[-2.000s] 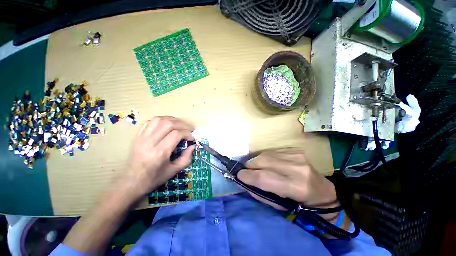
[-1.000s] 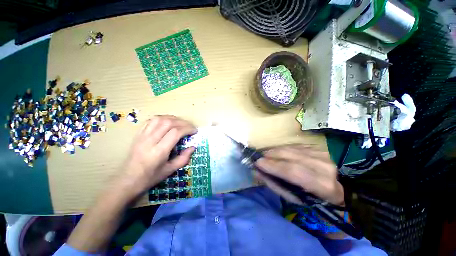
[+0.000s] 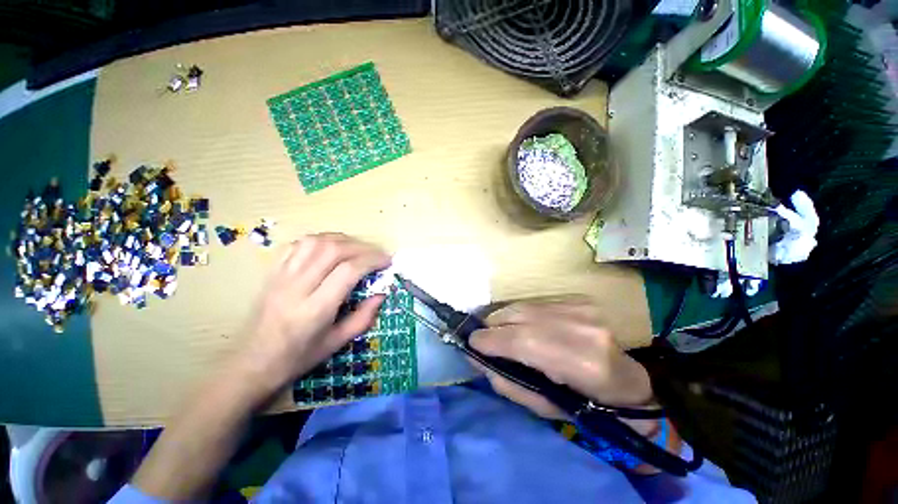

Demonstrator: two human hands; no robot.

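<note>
The green PCB panel [image 3: 398, 340] lies partly under my left hand, with rows of dark components at its lower left. A white backing plate [image 3: 448, 340] shows beneath and to its right. My left hand [image 3: 320, 300] rests over the panel's upper left, fingertips near its top edge; glare and the fingers hide whether they pinch a component. My right hand [image 3: 556, 349] holds the black soldering iron [image 3: 458, 320], whose tip is at the panel's top, close to my left fingertips. A guide tube runs beside it. A loose heap of small components [image 3: 118, 236] lies at the left.
A bare PCB panel [image 3: 340, 128] lies above on the cardboard mat [image 3: 443, 118]. The tip-cleaning pot [image 3: 517, 202] stands in front of the fume fan [image 3: 542, 34]. The solder feeder [image 3: 635, 177] and solder reel [image 3: 773, 49] are at right. Few separate components [image 3: 184, 79] lie top left.
The iron moved away to the right one second ago and is now back at the panel's top edge. My left hand has stayed almost in place.
</note>
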